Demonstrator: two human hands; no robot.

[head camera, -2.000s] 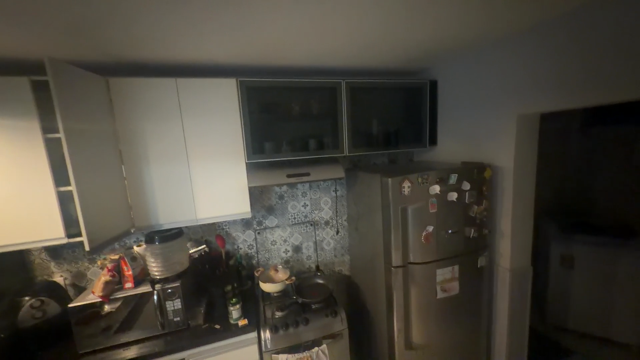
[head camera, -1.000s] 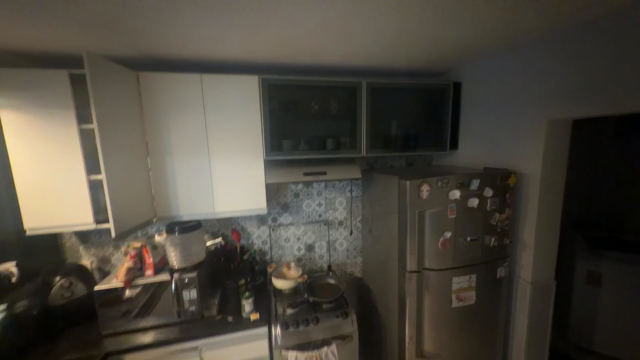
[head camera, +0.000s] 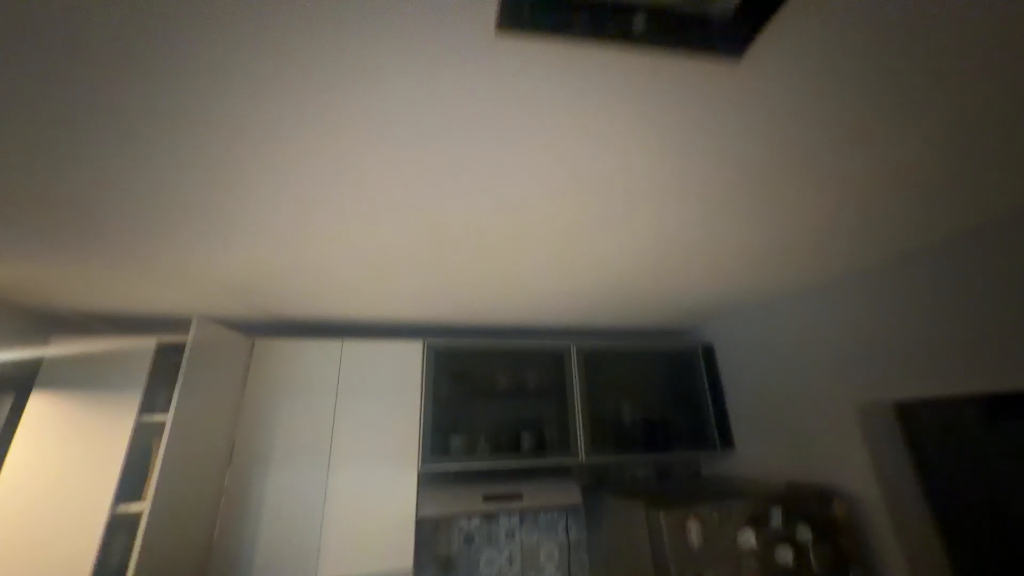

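Neither my left hand nor my right hand is in view. White wall cabinets hang at the lower left and middle, and one cabinet door stands ajar, showing shelves beside it. To their right are two dark glass-fronted cabinets with blurred cups or glasses behind the panes. Below them a range hood sits above patterned wall tiles. At the bottom right the top of a refrigerator with several magnets shows, blurred.
The pale ceiling fills most of the view. A dark-framed object, cut off by the top edge, is on it. A dark doorway opens at the lower right, beside a grey wall.
The view has tilted up strongly, so the stove, the counter and the things on it have left the picture. The dark-framed object at the top has come into view.
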